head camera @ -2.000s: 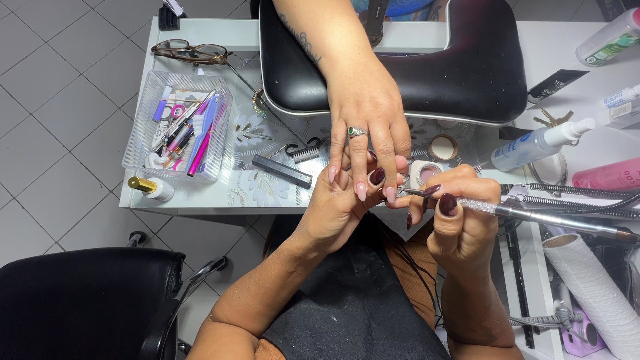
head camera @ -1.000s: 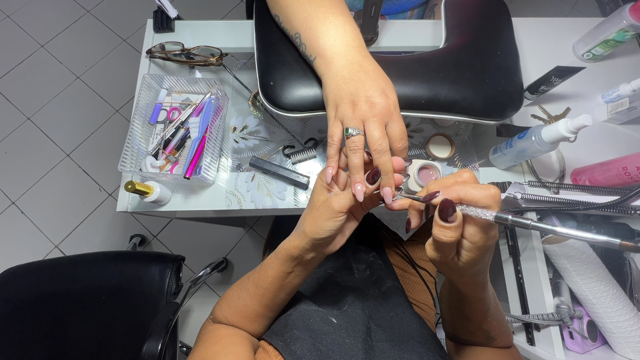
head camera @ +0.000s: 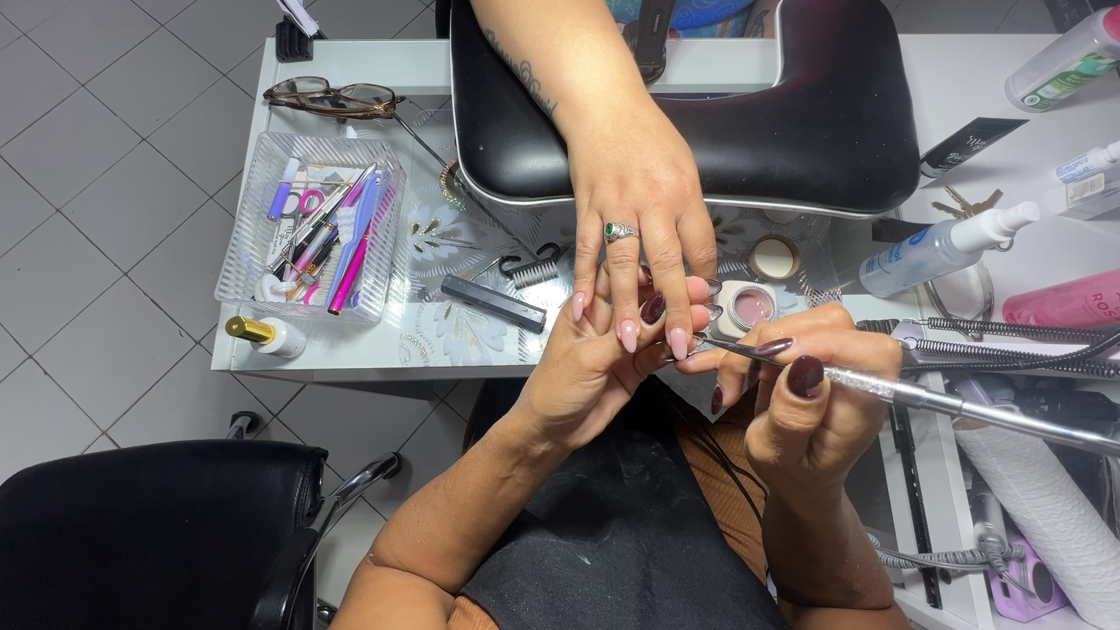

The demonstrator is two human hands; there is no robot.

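Note:
Another person's hand (head camera: 643, 175), with a green-stoned ring and glossy pink nails, reaches down from the top over a black padded armrest (head camera: 814, 131). My left hand (head camera: 595, 367) lies beneath its fingertips and holds a finger between thumb and fingers. In my right hand (head camera: 814, 394) is a slim nail brush with a glittery silver handle (head camera: 919, 394); its tip is at the edge of a pink nail (head camera: 678, 343). Just behind my right fingers stands an open jar of pink gel (head camera: 752, 308). My left fingers are partly hidden by the other hand.
At the left are a clear plastic basket of nail tools (head camera: 236, 254), a gold-capped bottle (head camera: 267, 335) and eyeglasses (head camera: 337, 98). A dark nail file (head camera: 493, 303) lies near the front edge. Pump bottle (head camera: 945, 249), coiled cords and a paper towel roll (head camera: 1050, 516) are at the right.

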